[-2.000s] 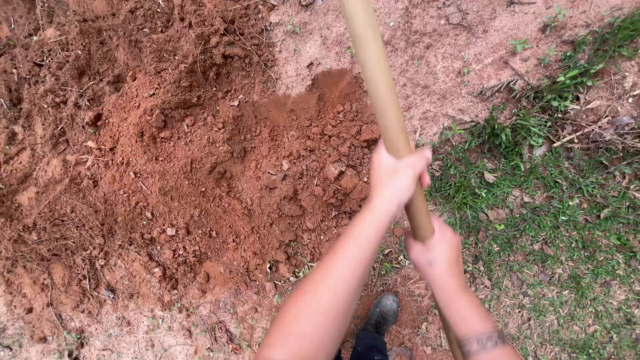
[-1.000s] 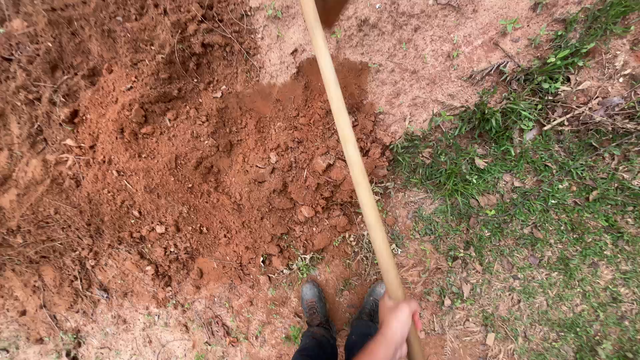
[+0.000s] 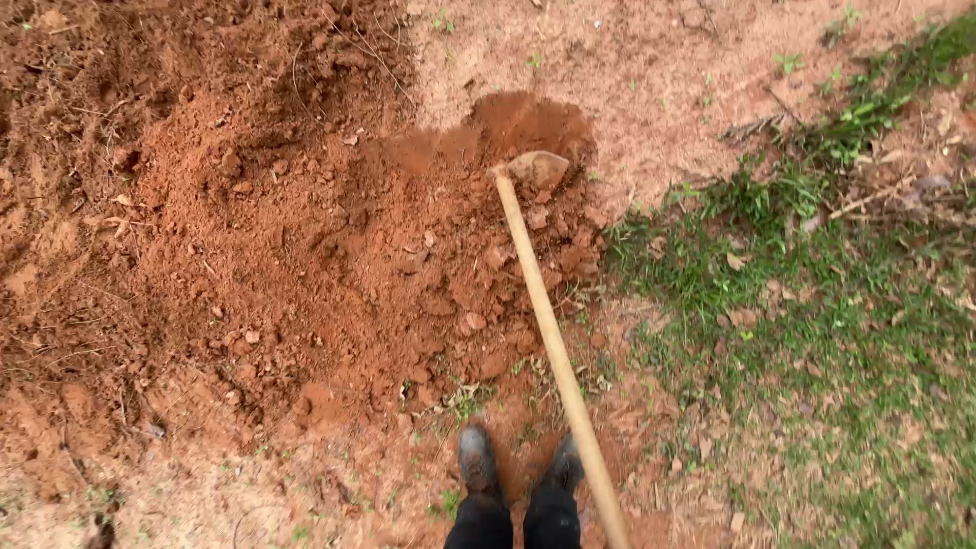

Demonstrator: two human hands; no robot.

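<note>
A hoe's long wooden handle (image 3: 560,354) slants from the bottom edge, right of centre, up to its soil-covered metal blade (image 3: 538,169). The blade rests in loose red soil (image 3: 427,267), at the lower side of a shallow dug hollow (image 3: 534,122). Neither my left hand nor my right hand shows in the view; the near end of the handle runs out of frame at the bottom, so what holds it is hidden.
My two dark boots (image 3: 478,460) stand on bare ground just below the loose soil, left of the handle. Grass (image 3: 770,282) with dry leaves and twigs covers the right side. Clods and roots lie at upper left; paler packed ground (image 3: 648,84) borders the hollow.
Two seconds ago both hands were on the handle, and one showed a second ago; both are now out of view. The hoe's blade has come down onto the soil by the hollow.
</note>
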